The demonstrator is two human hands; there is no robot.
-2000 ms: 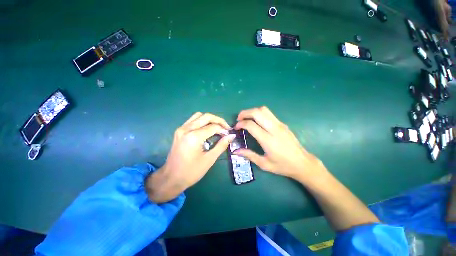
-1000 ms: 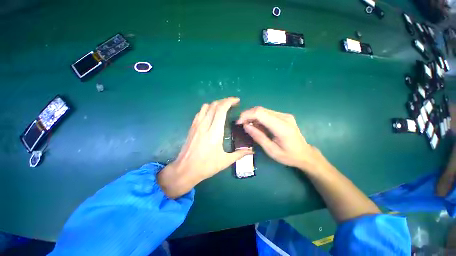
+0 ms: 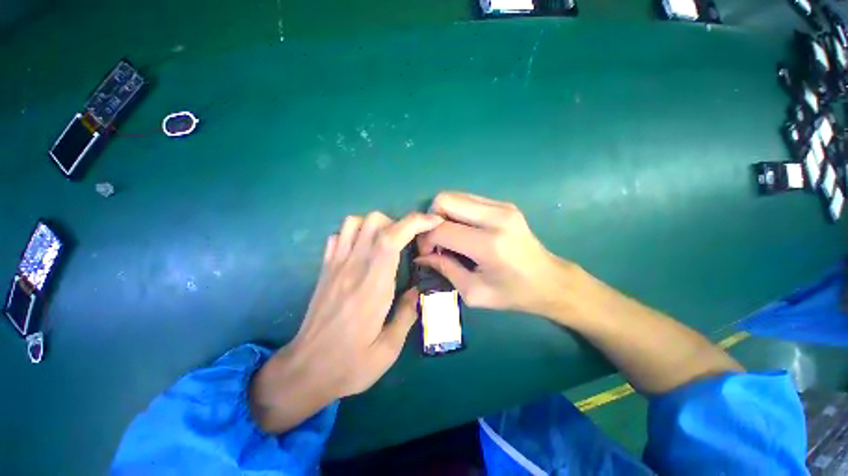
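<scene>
A small black phone body (image 3: 441, 322) lies on the green bench in front of me, its near half a plain white rectangle. My left hand (image 3: 358, 288) is on its left side, thumb against the edge and fingertips at the top end. My right hand (image 3: 493, 251) has its fingers bent over the top end, thumb and fingertips pressing there. The hands meet at the top end and hide most of the upper half. Whether a small part is pinched there I cannot tell.
Two opened phone bodies, one at upper left (image 3: 113, 95) and one lower (image 3: 39, 256), have wired oval parts (image 3: 180, 124) beside them. A small grey bit (image 3: 104, 189) lies nearby. Phones (image 3: 528, 7) lie at the top edge, a pile (image 3: 818, 149) at right. A blue sleeve (image 3: 809, 311) shows at right.
The dark upper part of the phone now lies closed over it and the near half shows white, not speckled silver. Both hands have closed in around its top end. The view has shifted.
</scene>
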